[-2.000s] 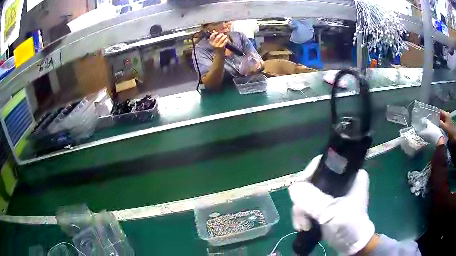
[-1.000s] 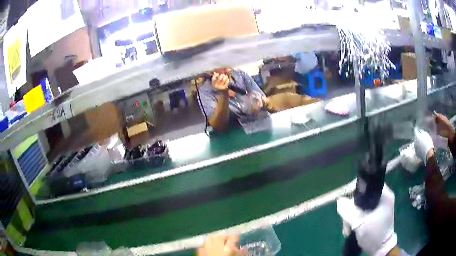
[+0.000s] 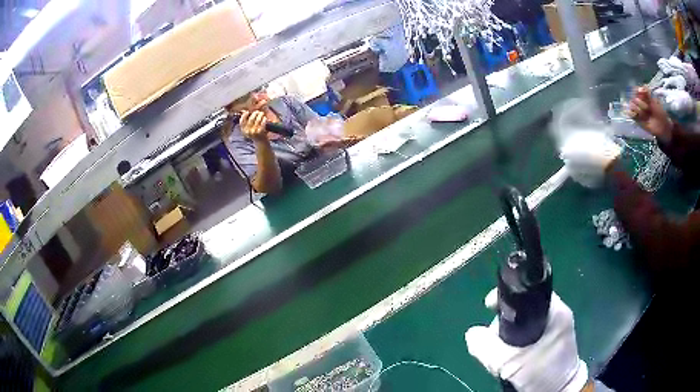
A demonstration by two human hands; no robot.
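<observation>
My right hand point(image 3: 537, 352), in a white glove, holds an upright black electric screwdriver point(image 3: 525, 302) with a black loop at its top. Its lower end is cut off by the bottom edge. My left hand is not in view. A clear plastic bin point(image 3: 361, 348) of small screws sits at the bottom centre, cut off by the frame edge. A thin white wire point(image 3: 426, 366) curves over the green surface between the bin and my right hand.
A pale rail point(image 3: 430, 287) separates the near bench from the green belt. At right a neighbour's gloved hand point(image 3: 587, 157) moves near white parts point(image 3: 612, 230). Across the belt a person in grey point(image 3: 288, 145) holds a black tool. Black parts point(image 3: 175, 255) fill a tray at left.
The view has tilted and turned rightward. My left hand, over the bin one second ago, is gone from view. My right hand still holds the screwdriver. The neighbour's gloved hand has moved.
</observation>
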